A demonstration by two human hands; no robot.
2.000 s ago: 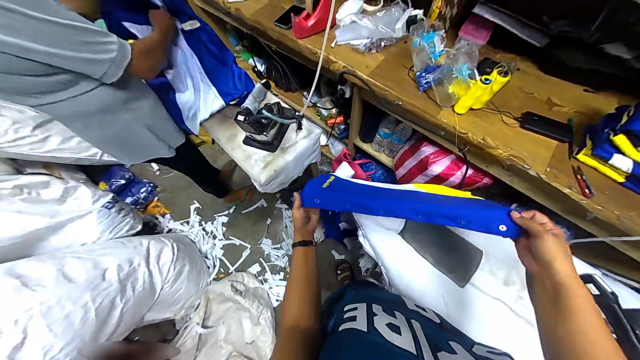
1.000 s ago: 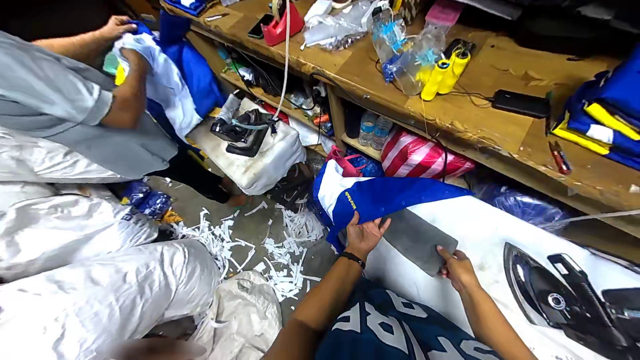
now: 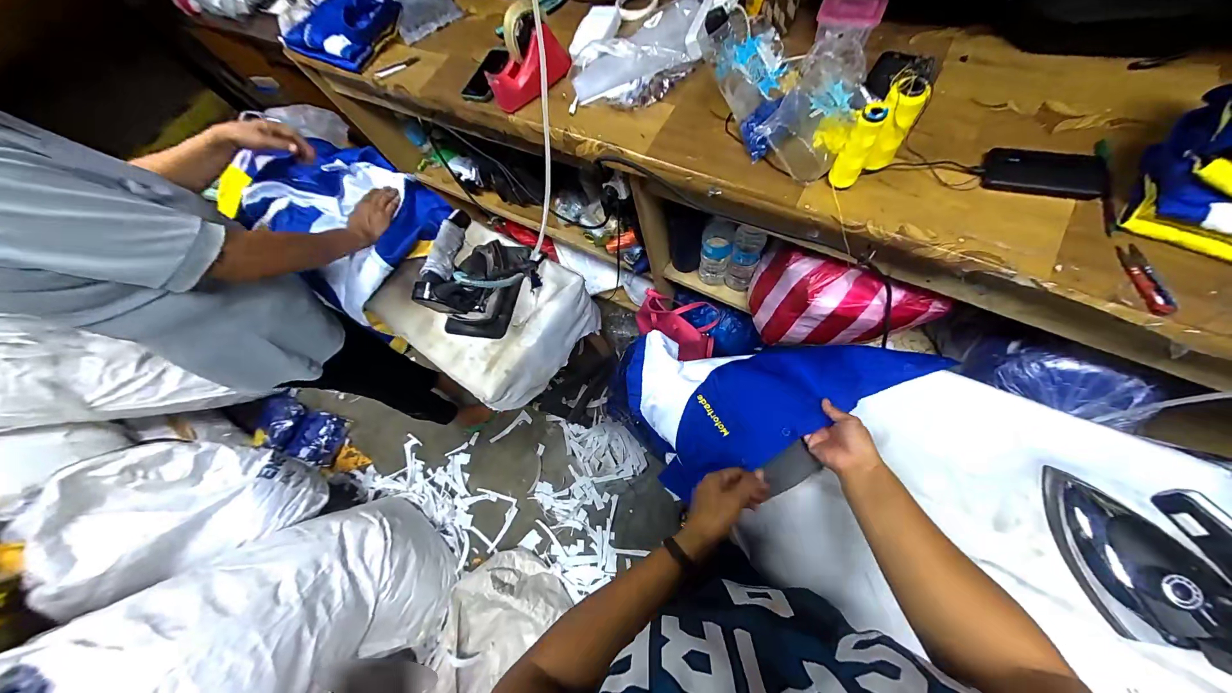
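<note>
A blue and white garment (image 3: 760, 395) with small yellow lettering lies over the near end of a white padded ironing surface (image 3: 924, 481). Beside its lower edge is my left hand (image 3: 724, 502), fingers bent; whether it pinches the cloth or the grey sheet is unclear. My right hand (image 3: 843, 441) rests with its fingertips on the blue cloth, over the edge of a dark grey flat sheet (image 3: 791, 469). Part of that sheet is hidden under the garment. A black electric iron (image 3: 1145, 568) stands on the white surface to the right, apart from both hands.
At left a co-worker (image 3: 115, 231) handles blue and white cloth (image 3: 327, 207) beside another iron (image 3: 476, 289) on a padded block. White sacks (image 3: 231, 597) and paper strips (image 3: 577, 491) cover floor areas. A wooden table (image 3: 1001, 231) holds yellow thread cones (image 3: 866, 144), a phone and a tape dispenser (image 3: 529, 67).
The garment, held stretched between both hands two seconds ago, now lies on the white surface. My right hand has moved from the grey sheet's far end towards the cloth. The co-worker's cloth is lower.
</note>
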